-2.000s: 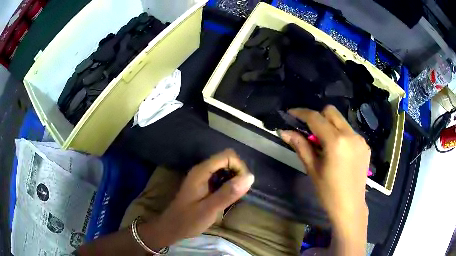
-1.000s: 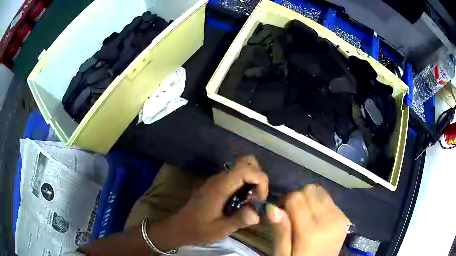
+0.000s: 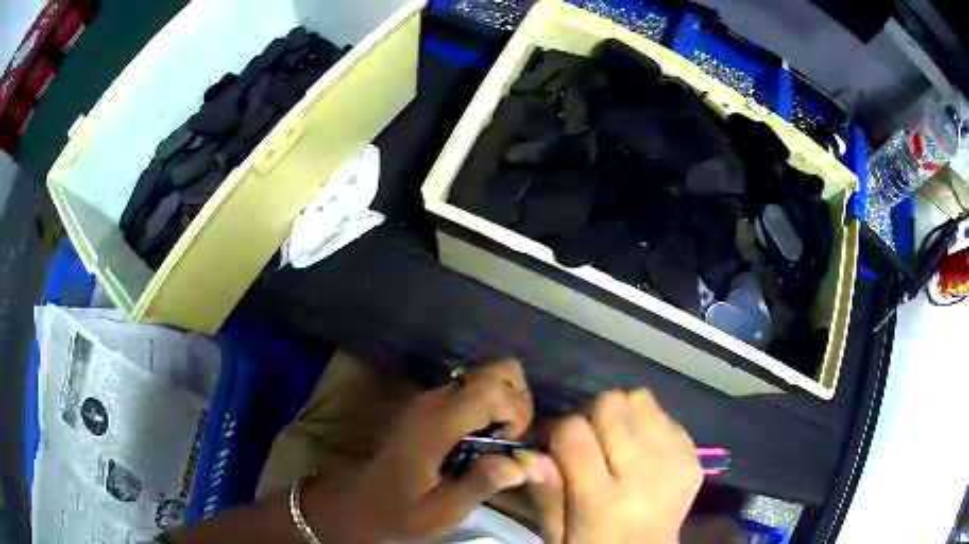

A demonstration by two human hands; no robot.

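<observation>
My left hand (image 3: 452,457) is closed around a small dark moulded part (image 3: 473,451) over my lap. A thin silvery edge shows at the part. My right hand (image 3: 622,468) is closed in a fist against it, fingertips at the part's right end. The trimming knife's bright pink handle (image 3: 710,460) sticks out from the right side of the right fist; its blade is mostly hidden by the fingers. The large cream parts bin (image 3: 606,298), heaped with black parts (image 3: 627,159), stands in front of my hands.
The second cream bin (image 3: 228,239) stands angled at left, holding black parts. A crumpled white bag (image 3: 338,213) lies between the bins. Printed newspaper (image 3: 117,425) covers a blue crate (image 3: 250,409) at lower left. Blue screw trays (image 3: 733,64) and a clear bottle (image 3: 914,154) are behind.
My right hand has come from the large bin down to my left hand, where both now meet at the part. The pink handle now shows beyond the right fist.
</observation>
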